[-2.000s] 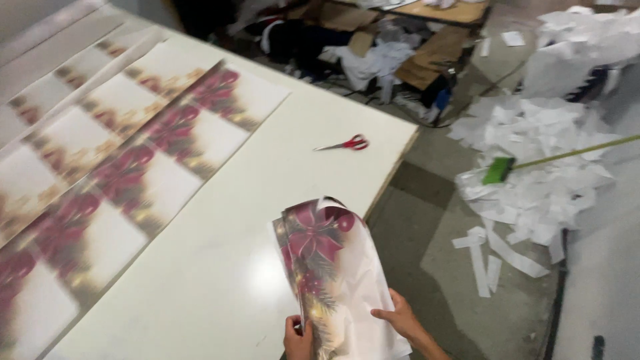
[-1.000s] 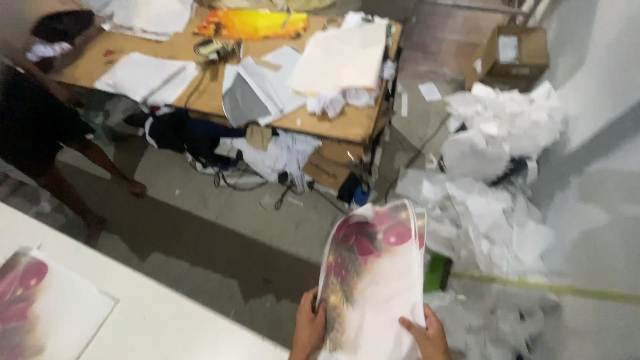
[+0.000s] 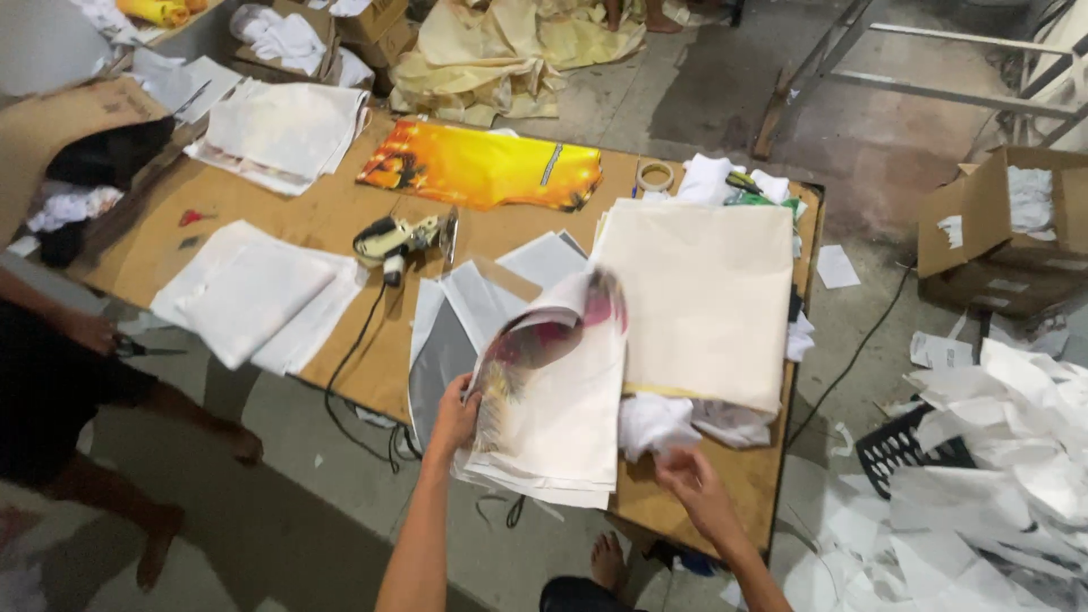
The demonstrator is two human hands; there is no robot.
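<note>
My left hand (image 3: 459, 412) grips the left edge of a stack of printed sheets (image 3: 557, 399) with a dark red and gold floral pattern; its upper end curls over. To the right of the stack, my right hand (image 3: 684, 476) is off the sheets, fingers bent and apart, near a crumpled white cloth (image 3: 654, 425) at the wooden table's edge. A large cream sheet pile (image 3: 701, 297) lies just beyond. Grey and white sheets (image 3: 467, 306) are behind my left hand, and a handheld electric cutting machine (image 3: 404, 242) stands left of them.
The wooden table (image 3: 331, 297) also bears a yellow-orange printed piece (image 3: 484, 166), a tape roll (image 3: 654, 176), red scissors (image 3: 195, 218) and white stacks (image 3: 246, 293). A person's hand (image 3: 93, 331) holds dark scissors at left. Cardboard boxes (image 3: 977, 263) and heaped white scraps (image 3: 1003, 459) lie right.
The view has swung from the white table to the wooden one. The printed stack has come over its near edge. My right hand has let go of the stack and moved right.
</note>
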